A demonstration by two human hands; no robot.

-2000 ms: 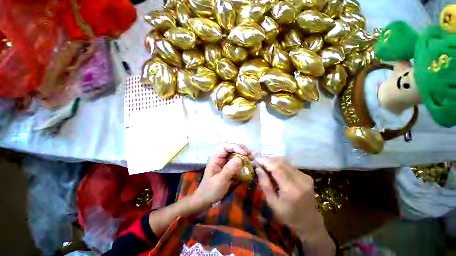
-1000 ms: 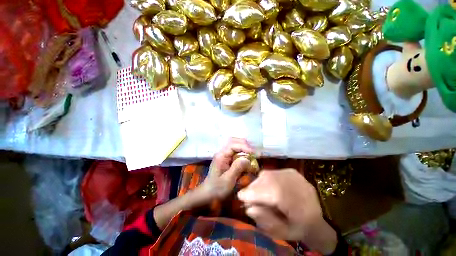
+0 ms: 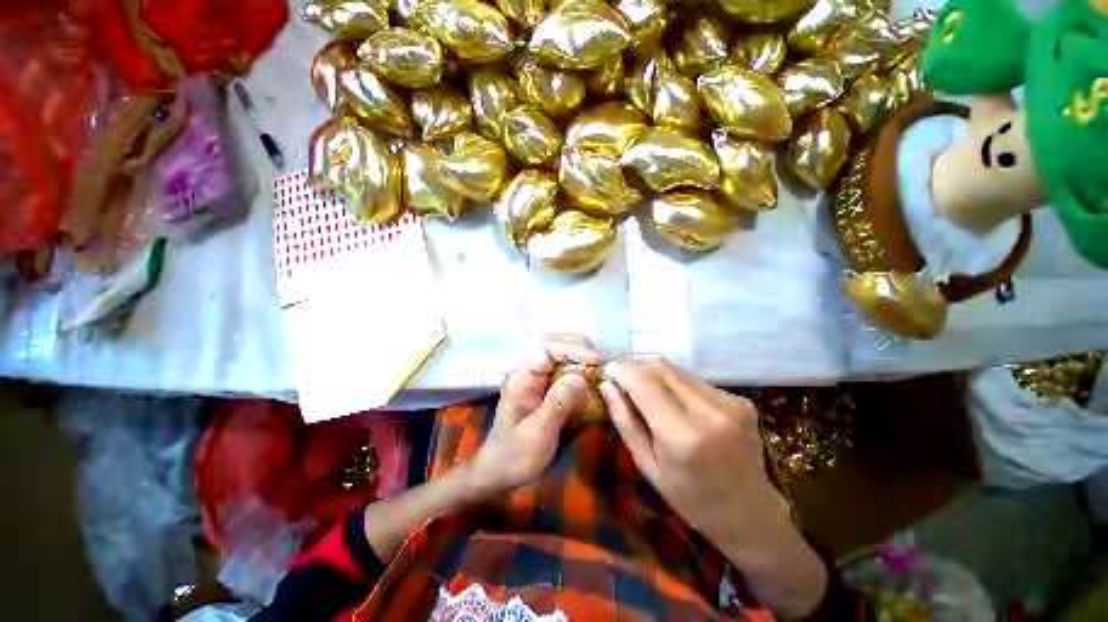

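Note:
A small shiny gold stuffed piece (image 3: pixel 588 407) is held at the table's front edge, above the checked apron. My left hand (image 3: pixel 531 419) grips it between thumb and fingers from the left. My right hand (image 3: pixel 687 440) is at its right side, with thumb and index fingertips pinched together and touching or nearly touching the piece. I cannot make out a needle or thread between the right fingertips. The fingers cover much of the piece.
A heap of gold ingots (image 3: pixel 571 241) lies on the white-covered table (image 3: pixel 778 328). A plush doll in a green hat (image 3: pixel 978 158) lies right. A printed sheet (image 3: pixel 346 261), pen (image 3: pixel 271 150) and red bags (image 3: pixel 201 37) are left. A box of gold pieces (image 3: pixel 808 431) sits below the edge.
My right hand was blurred and lower, away from the piece, one second ago; now its fingertips are back at the piece. My left hand keeps its hold. The view has shifted slightly.

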